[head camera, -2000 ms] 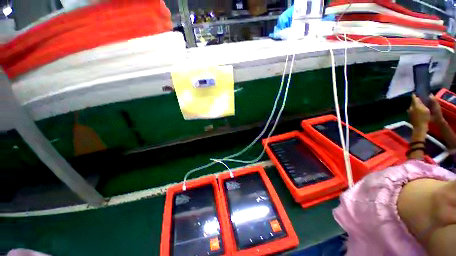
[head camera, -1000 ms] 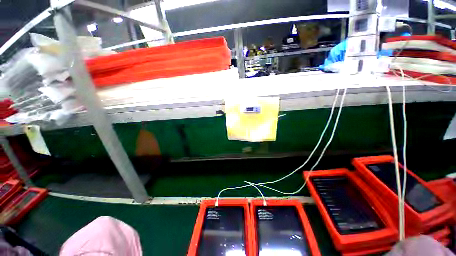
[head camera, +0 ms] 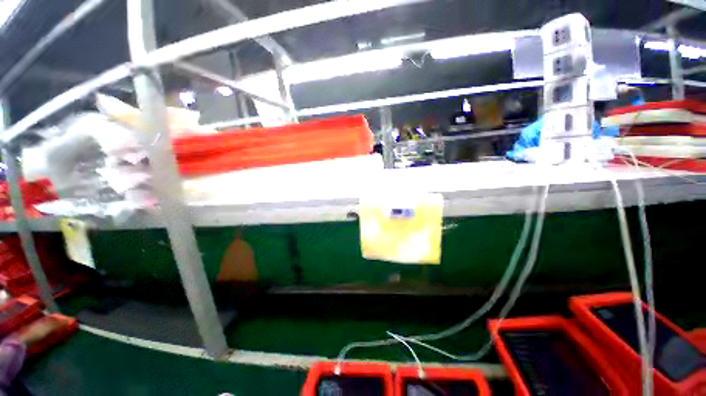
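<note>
Neither of my hands is in view. Nearest in front of me, two black tablets in red-orange foam trays stand side by side, cut off by the bottom edge: the left tablet (head camera: 352,385) and the right tablet (head camera: 440,387). A white USB cable (head camera: 362,345) runs to the top edge of the left one, and another plug (head camera: 421,371) meets the top edge of the right one. To their right, a tablet with a text list (head camera: 551,363) lies in a foam tray, and another tablet (head camera: 652,344) lies in a tray beyond it.
A white shelf (head camera: 480,186) crosses above the green bench, with a grey post (head camera: 182,224) at left. It holds foam sheets (head camera: 271,145), plastic bags and a white socket tower (head camera: 567,93). A yellow sheet (head camera: 400,232) hangs below. Another person's hand (head camera: 35,331) is at a tray, far left.
The view has tilted up and swung left, so the tablets sit lower and are more cut off. The pink cloth at the bottom has left view. A person's hand now shows at far left.
</note>
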